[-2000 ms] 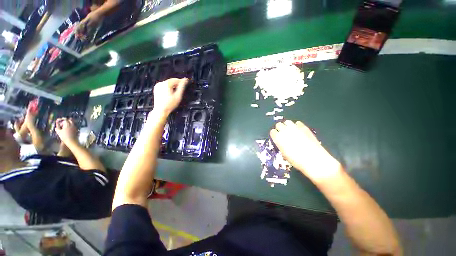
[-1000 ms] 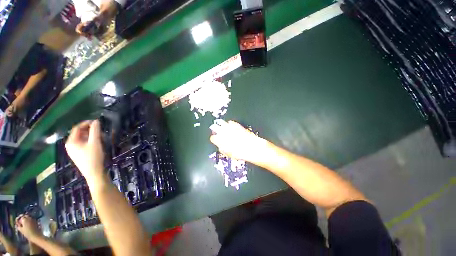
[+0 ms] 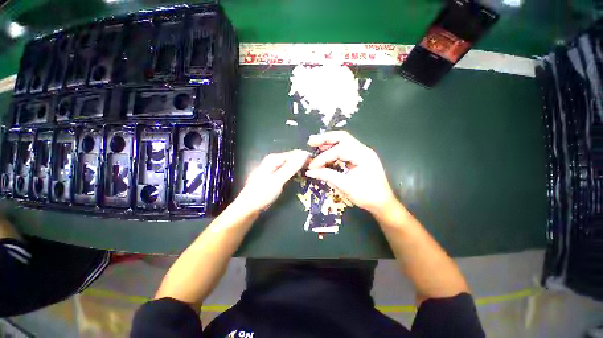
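My left hand (image 3: 272, 178) and my right hand (image 3: 354, 170) meet at the fingertips over the green bench. A small dark part (image 3: 312, 153) shows between their fingers; its shape is mostly hidden. A heap of white pieces (image 3: 326, 87) lies just beyond the hands. A nearer heap of mixed tan, white and dark pieces (image 3: 322, 208) lies below the hands, partly covered by them. The glossy black blister tray (image 3: 119, 112) stands at the left, with some parts in its pockets.
A phone-like dark object (image 3: 448, 41) lies at the far bench edge. Printed tape (image 3: 317, 55) runs behind the white heap. Stacked black ridged trays (image 3: 576, 158) stand at the right edge. Another person's dark sleeve (image 3: 49, 270) is at lower left.
My left hand has come from over the tray to meet my right hand above the nearer heap. The camera view has turned and shifted.
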